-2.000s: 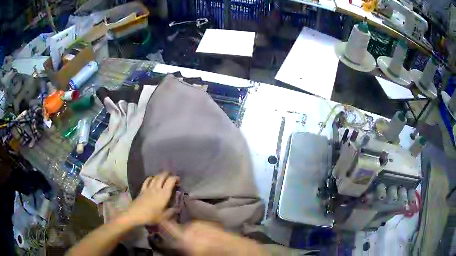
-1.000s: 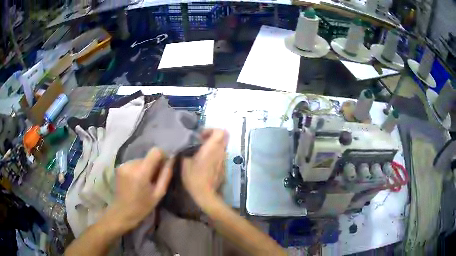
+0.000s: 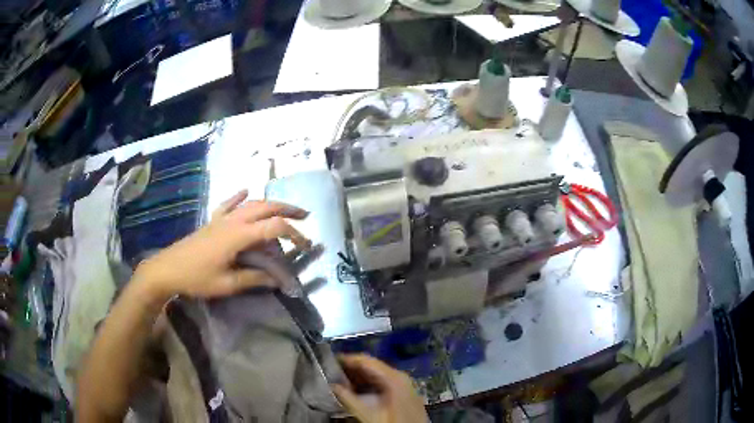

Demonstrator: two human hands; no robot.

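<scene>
A grey-brown garment [image 3: 256,355] with a dark strip lies bunched at the left front of the overlock machine [image 3: 463,157], its upper edge reaching onto the fabric plate [image 3: 310,223]. My left hand [image 3: 219,248] lies over the top of the cloth, fingers spread towards the plate, with cloth under the palm and thumb. My right hand [image 3: 380,392] holds the garment's right edge near the bottom, below the plate; it is partly cut off by the frame's lower edge. The needle area is left of the tension dials [image 3: 488,233], apart from the cloth.
Pale cloth [image 3: 87,281] hangs at the left beside striped dark cloth [image 3: 165,194]. Red-handled scissors [image 3: 589,215] lie right of the machine. Pale green cut pieces [image 3: 653,240] lie at the far right. Thread cones [image 3: 493,91] stand behind the machine. Trimmings lie on a blue patch [image 3: 446,343].
The view has turned right towards the machine. The garment, earlier heaped and then gathered in both hands, is now at the fabric plate. My left hand has spread over it; my right hand has moved lower.
</scene>
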